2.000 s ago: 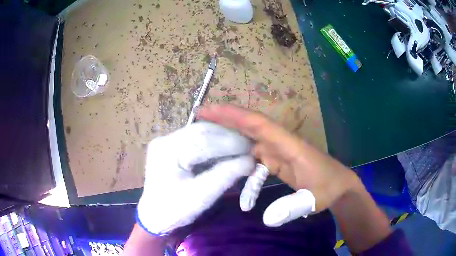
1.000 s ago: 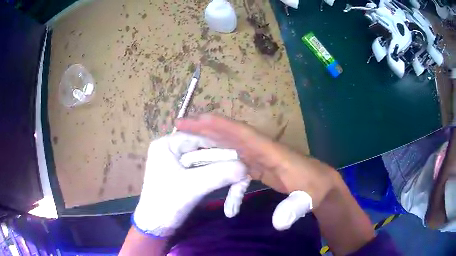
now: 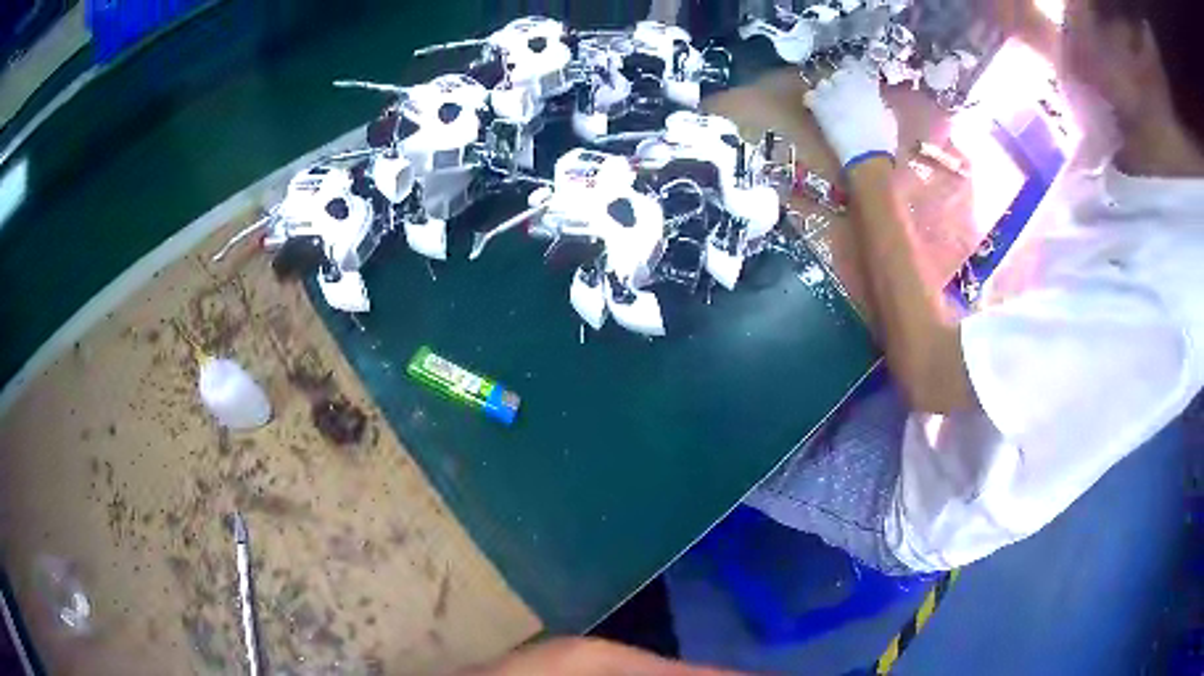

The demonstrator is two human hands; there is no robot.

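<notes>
My left hand is out of the picture. Only a blurred strip of bare skin shows at the bottom edge, apparently my right hand or forearm (image 3: 594, 656); its fingers cannot be made out. A slim silver knife-like tool (image 3: 246, 588) lies on the stained brown board (image 3: 436, 528), its lower end cut off by the picture's edge. A squat white bottle with a yellow tip (image 3: 234, 395) is on the board above it. A clear plastic cup (image 3: 62, 597) holding small white bits is at lower left.
A green pack with a blue end (image 3: 462, 384) lies on the green surface (image 3: 594, 462). Several white assemblies with dark holes and rods (image 3: 603, 218) stand beyond it. At right, a white-shirted coworker (image 3: 1056, 370) reaches a gloved hand (image 3: 856, 114) over white parts. A dark clump (image 3: 339, 420) is on the board.
The view has swung right, so the board now sits at lower left and the coworker and more assemblies show. My left hand has left the picture; my right is mostly out.
</notes>
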